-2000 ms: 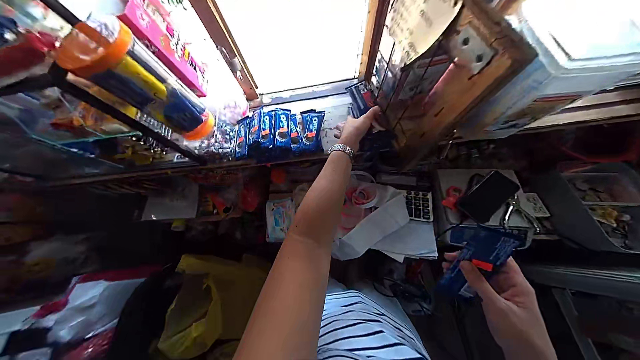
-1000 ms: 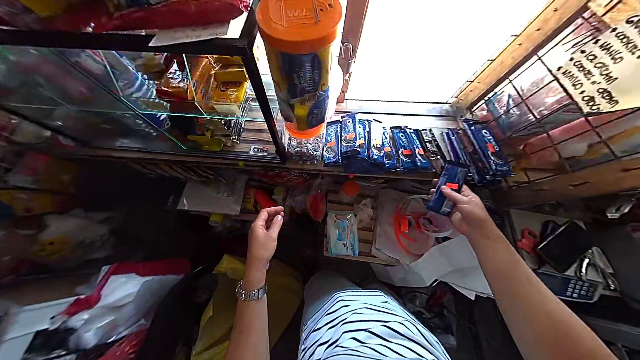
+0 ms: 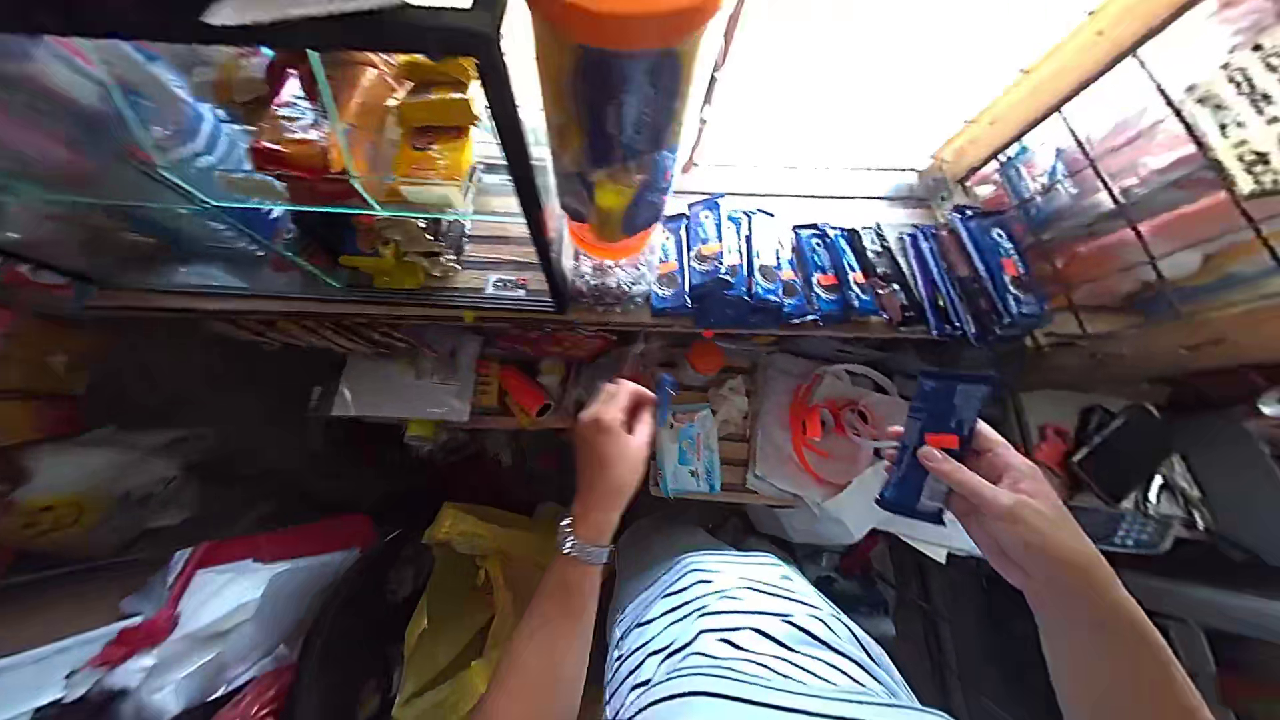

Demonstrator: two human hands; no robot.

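My right hand [image 3: 1000, 490] grips a dark blue Oreo cookie packet [image 3: 930, 445] with an orange-red sticker, below the right part of the shelf. My left hand [image 3: 612, 440], with a metal wristwatch, is over the lower shelf, its fingers drawn together. A small blue item [image 3: 665, 397] shows at its fingertips; whether the hand holds it cannot be told. Beside it lies a light blue wipes pack [image 3: 690, 455]. A row of blue cookie packets [image 3: 765, 265] stands on the upper shelf, with more packets [image 3: 1000, 265] leaning at its right end.
A tall plastic jar [image 3: 615, 130] with orange ends stands by the glass case [image 3: 250, 210]. Wire mesh [image 3: 1110, 190] bounds the right side. White papers [image 3: 830, 510], a red-handled plastic bag [image 3: 850, 420] and a calculator [image 3: 1125, 530] lie below. A yellow bag [image 3: 460, 600] sits at lower left.
My left hand was reaching to the packets by the mesh two seconds ago; it is now over the lower shelf. The view has shifted strongly. My right hand still has a packet.
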